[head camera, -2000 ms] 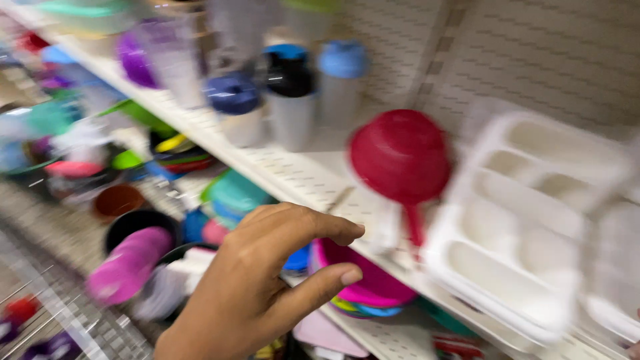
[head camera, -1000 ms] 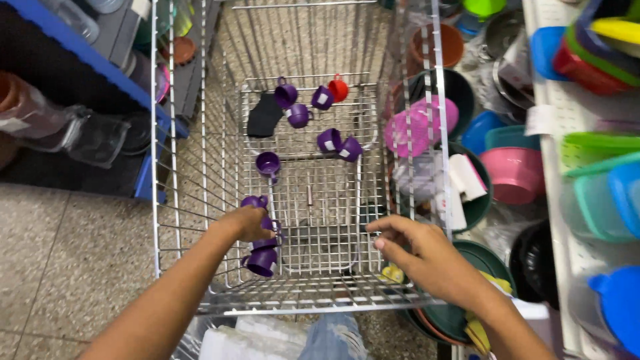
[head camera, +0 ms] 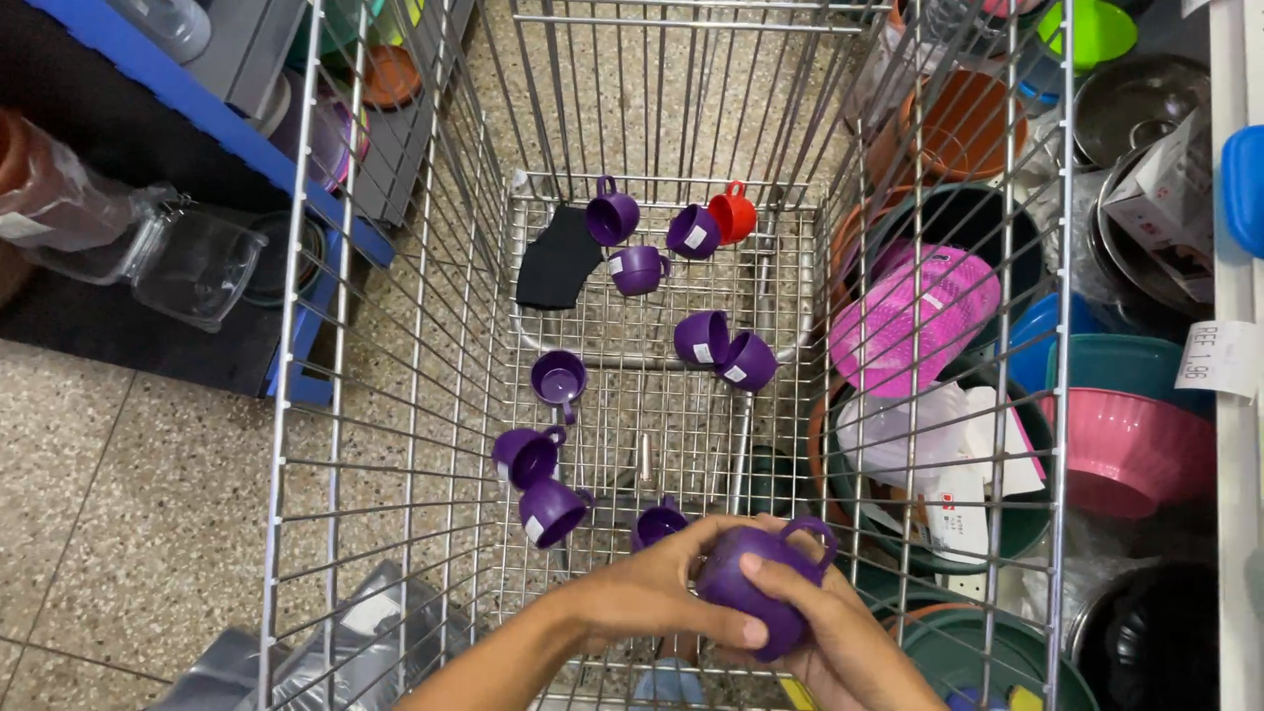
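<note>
Both of my hands are closed around one purple plastic mug [head camera: 765, 592] near the front of the wire shopping cart [head camera: 474, 326]. My left hand [head camera: 662, 592] grips it from the left, and my right hand [head camera: 825, 622] holds it from the right, below its handle. Just beyond my left hand lies another purple mug [head camera: 660, 523]. Several more purple mugs [head camera: 551, 512] are scattered over the cart's wire floor, some bearing white stickers. A red mug [head camera: 732, 214] rests at the far end beside a purple one, and a black cloth item [head camera: 560, 262] lies at the far left.
On the right, plastic pots, a pink mesh basket [head camera: 918, 316] and a pink bowl [head camera: 1126, 449] crowd the cart's side, below a white shelf edge [head camera: 1234, 296]. A blue-edged shelf [head camera: 237, 148] with clear containers stands at the left. Grey plastic-wrapped items [head camera: 365, 632] lie at lower left.
The view has swung from the shelves down to the cart. Since one second ago, my hands have come together and taken hold of a purple mug; my left hand has left the mugs at the left side.
</note>
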